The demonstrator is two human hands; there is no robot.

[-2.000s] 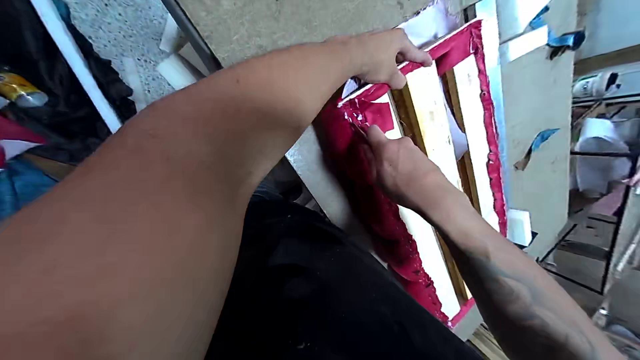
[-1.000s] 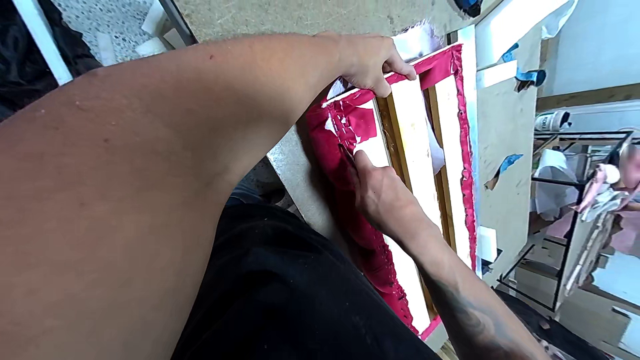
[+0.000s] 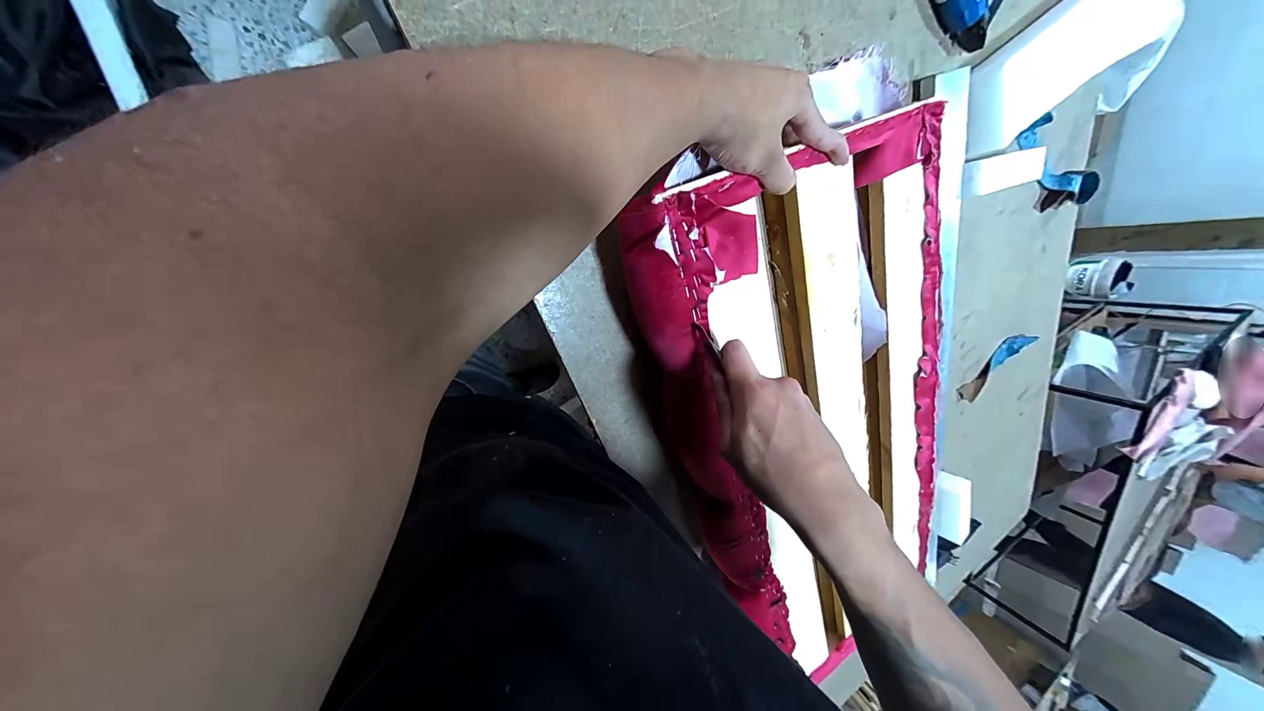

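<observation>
A wooden frame (image 3: 829, 286) with white boards and brown slats has dark red fabric (image 3: 681, 395) folded over its borders, fixed by rows of staples. My left hand (image 3: 775, 128) grips the frame's upper short edge, fingers bent over the red border. Lower down, my right hand (image 3: 775, 415) presses at the inner edge of the padded red side. Its fingertips are partly hidden against the cloth; a small dark thing shows by them, too unclear to name.
The frame rests on a worn work table (image 3: 1007, 267) with blue scraps (image 3: 1012, 349) and white foam (image 3: 1057, 69). A black metal rack (image 3: 1106, 395) stands at the right, a white tub (image 3: 1098, 277) near it. Part of another person shows at the far right.
My right hand has moved down along the stapled red edge, away from the upper corner. My left hand stays on the upper border.
</observation>
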